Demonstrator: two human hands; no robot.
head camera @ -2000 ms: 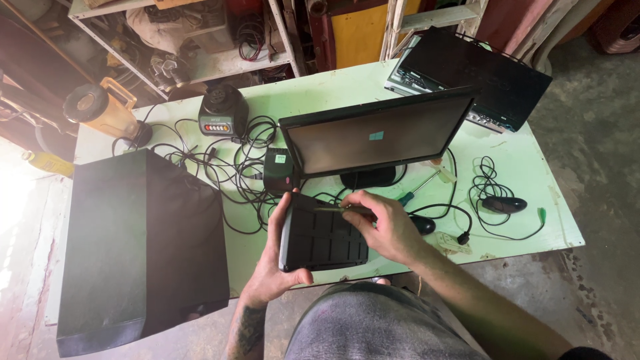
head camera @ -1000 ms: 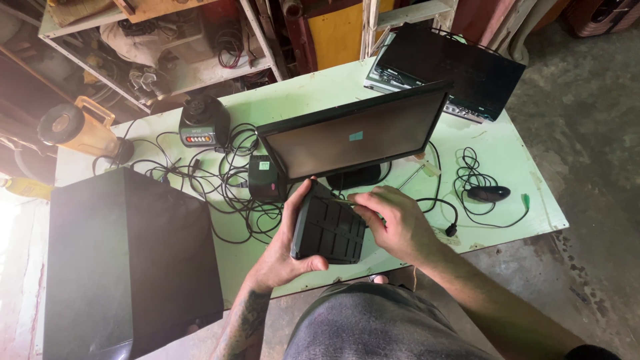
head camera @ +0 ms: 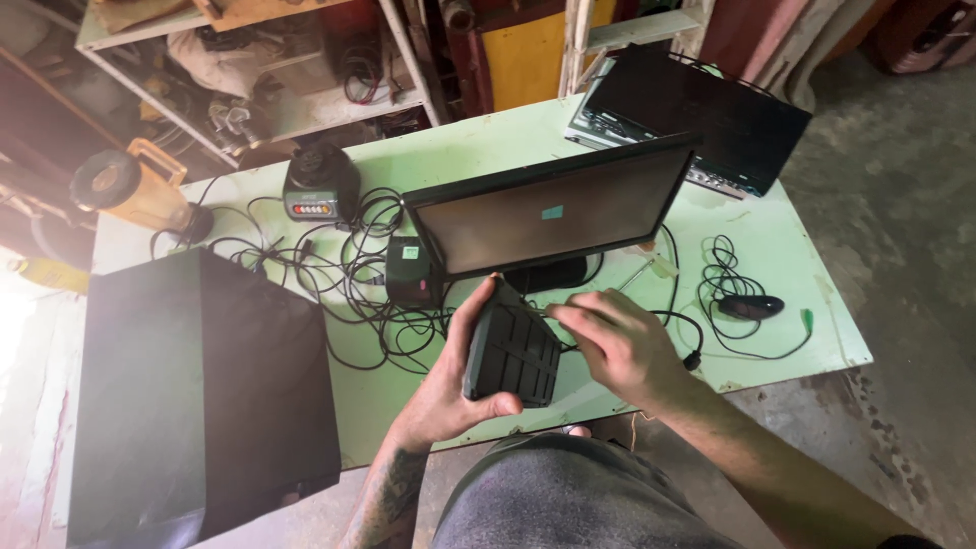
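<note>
My left hand [head camera: 446,389] grips a black plastic case [head camera: 515,351] with a ribbed, panelled face, its thumb at the lower edge and its fingers along the left side. My right hand [head camera: 614,343] is at the case's upper right, fingers pinched around a thin tool [head camera: 534,310] whose tip reaches the case; its exact kind cannot be told. Just behind stands a monitor [head camera: 557,213] with a small window logo on its screen. A black box-shaped power unit [head camera: 412,271] sits left of the monitor's base among tangled black cables [head camera: 358,282].
A large dark computer case [head camera: 206,396] covers the left of the green table [head camera: 823,305]. Behind are a blender jug [head camera: 130,191], a blender base [head camera: 320,183] and stacked electronic units [head camera: 694,114]. A wired mouse [head camera: 751,307] lies right, a screwdriver [head camera: 637,274] beside the monitor.
The black case has turned in my left hand to a steeper angle. My right hand has moved from over its face to its right side.
</note>
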